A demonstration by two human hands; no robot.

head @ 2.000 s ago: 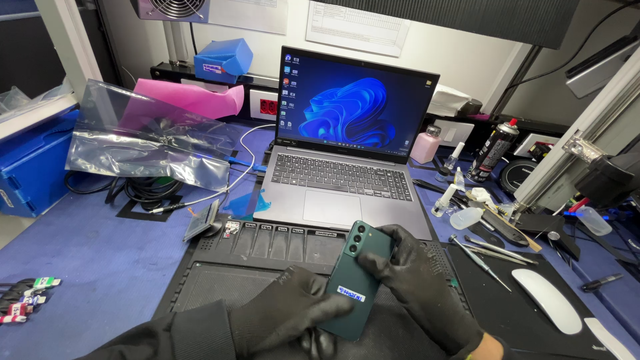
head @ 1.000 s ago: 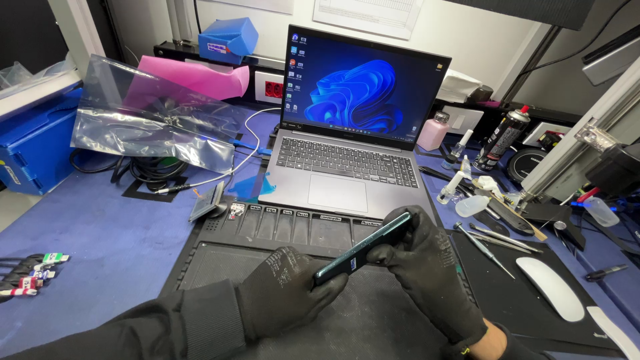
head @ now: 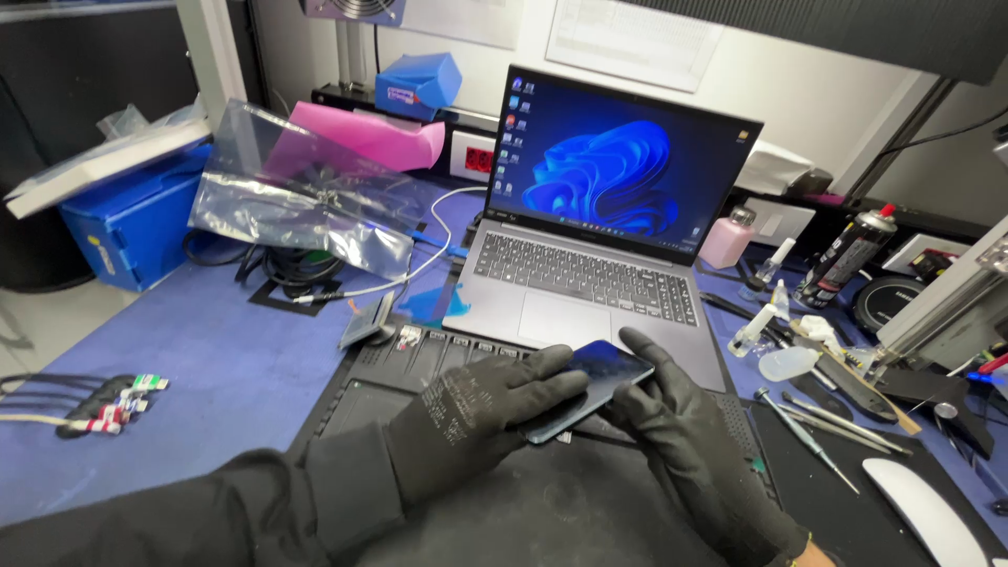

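Observation:
A smartphone (head: 610, 378) with its dark screen facing up is held between my two black-gloved hands, above a black repair mat (head: 543, 504). My left hand (head: 488, 409) grips its left side, fingers lying over the edge of the glass. On the right side my right hand (head: 669, 417) holds the phone's edge, with the index finger raised beside the top corner. Behind the phone stands an open laptop (head: 563, 315) showing its desktop.
Left are a clear plastic bag (head: 307, 197), a blue box (head: 134, 220), coiled cables and labelled connectors (head: 118, 405). Right are a white mouse (head: 921, 504), a screwdriver (head: 811, 441), tweezers (head: 850, 425), small bottles, a spray can (head: 846, 256) and a pink bottle (head: 728, 236).
The phone has been turned over: its green back with a label faced up two seconds ago, it was on edge one second ago, and now its screen faces up.

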